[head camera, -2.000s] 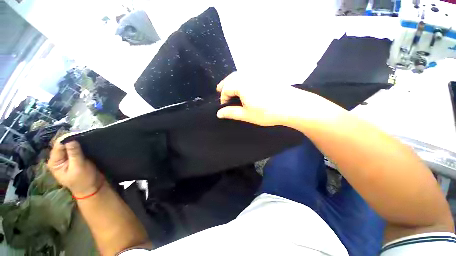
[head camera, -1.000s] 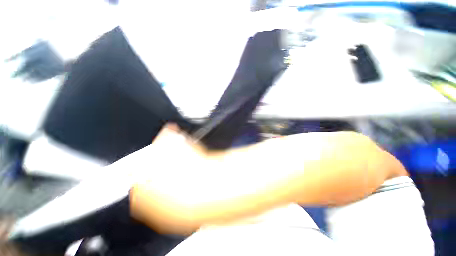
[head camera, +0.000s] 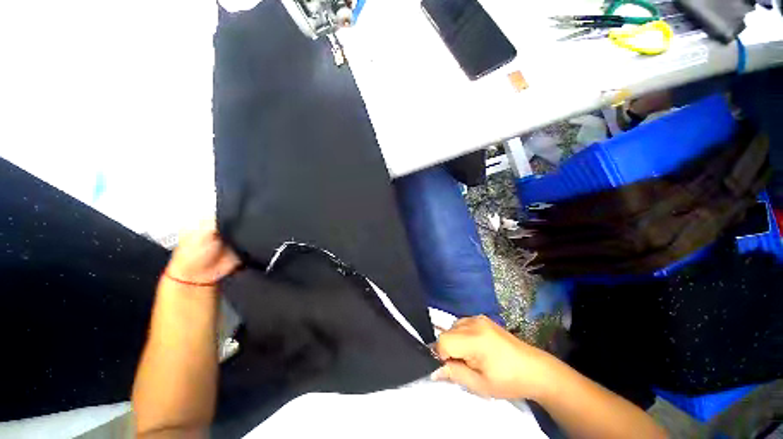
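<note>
A long black cloth panel (head camera: 300, 129) runs from under the sewing machine's presser foot (head camera: 336, 53) down over the table edge to my lap. A pale edge curves across its lower part. My left hand (head camera: 204, 257) grips the cloth's left edge. My right hand (head camera: 472, 353) pinches the cloth at the lower right, where the pale edge ends. Some left fingertips are hidden by the cloth.
White-specked black cloth (head camera: 69, 283) lies at left. On the white table (head camera: 412, 120) are a phone (head camera: 470, 36), a small brown patch (head camera: 517, 81) and scissors with yellow (head camera: 644, 38) and green loops. Blue crates (head camera: 635, 150) at right hold brown cloth (head camera: 635, 219) and black speckled cloth (head camera: 687, 317).
The view has turned right, bringing the crates in. My right hand has moved from the middle of the cloth to its lower right. My left hand now holds the left edge beside the table.
</note>
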